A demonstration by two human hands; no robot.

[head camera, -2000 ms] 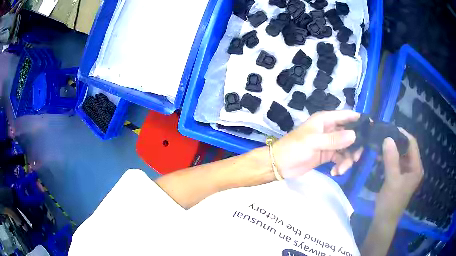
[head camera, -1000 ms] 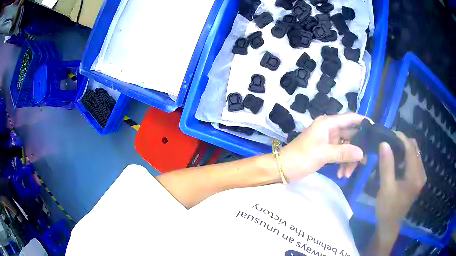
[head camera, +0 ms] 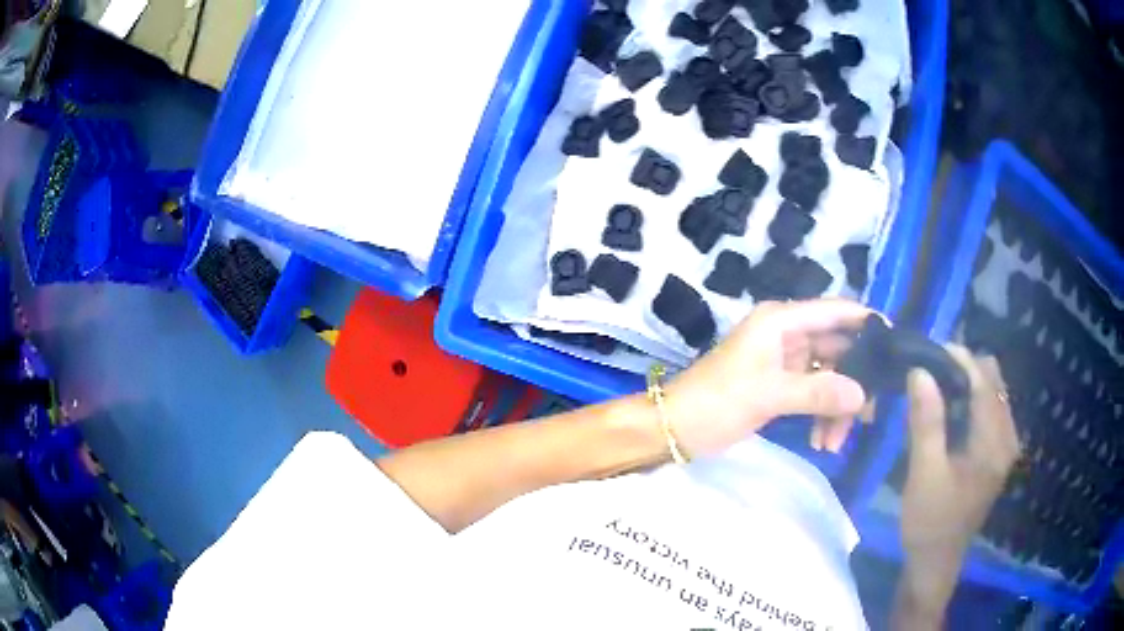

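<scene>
My left hand, with a bracelet at the wrist, and my right hand hold a black moulded part between them, over the lower right edge of the parts crate. The part is blurred, and I cannot tell whether it is one piece or two. Many loose black parts lie scattered and heaped on a white liner sheet in a blue crate in front of me. My fingertips cover some of the part.
A blue crate lined in white stands to the left. A crate with rows of dark parts is at the right. A red stool, a small blue bin of dark pieces and stacked blue bins stand lower left.
Both hands have shifted slightly left and down with the black part between them. The part has turned a little in the fingers. The loose parts in the crate look unchanged.
</scene>
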